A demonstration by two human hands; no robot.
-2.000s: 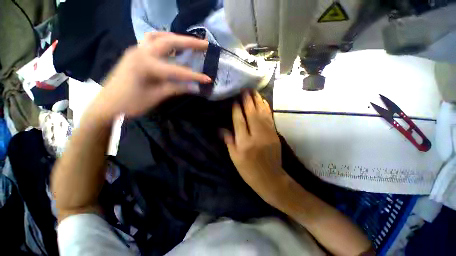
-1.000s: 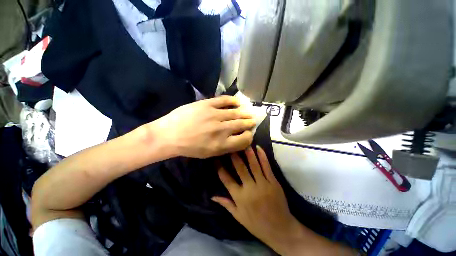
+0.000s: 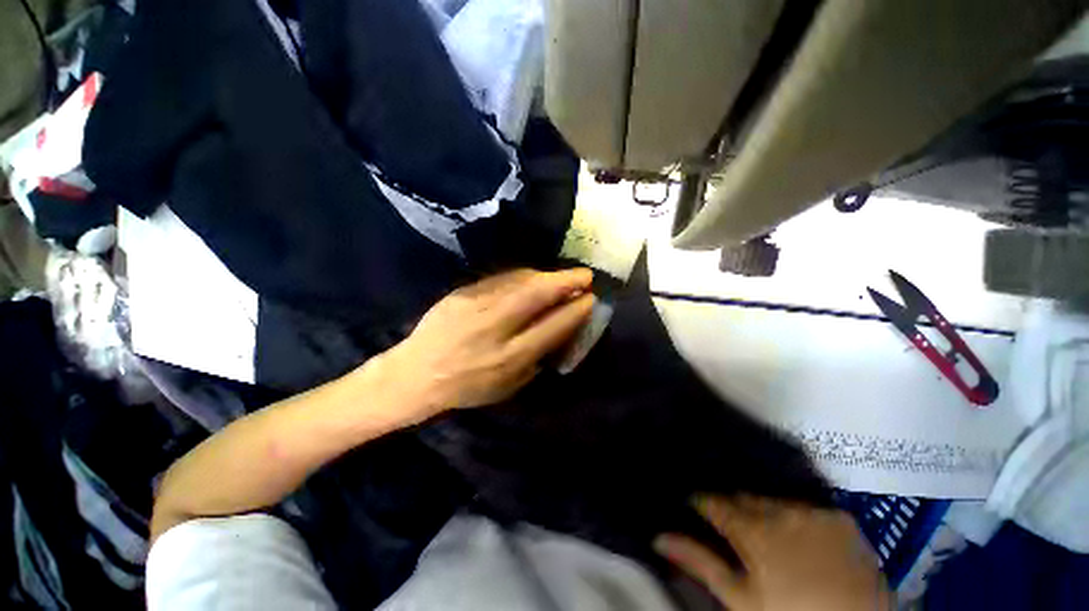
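Observation:
The dark garment lies over the bed left of and in front of the machine head, with pale raw edges showing at its upper part. My left hand has its fingertips together on the cloth just left-front of the needle area, pinching a fold. A small pale piece shows beside those fingertips. My right hand is blurred at the bottom, on the garment's near right part; its fingertips are hard to see and its grip cannot be told. The needle itself cannot be made out.
Red-handled thread snips lie on the white bed, right of the garment. White cloth is at the right edge. A blue basket shows below. A white sheet, a red-and-white box and dark cloth piles are at left.
My right hand has moved from beside my left hand down and right to the near cloth. My left hand has come down slightly. The garment's upper part now lies folded differently.

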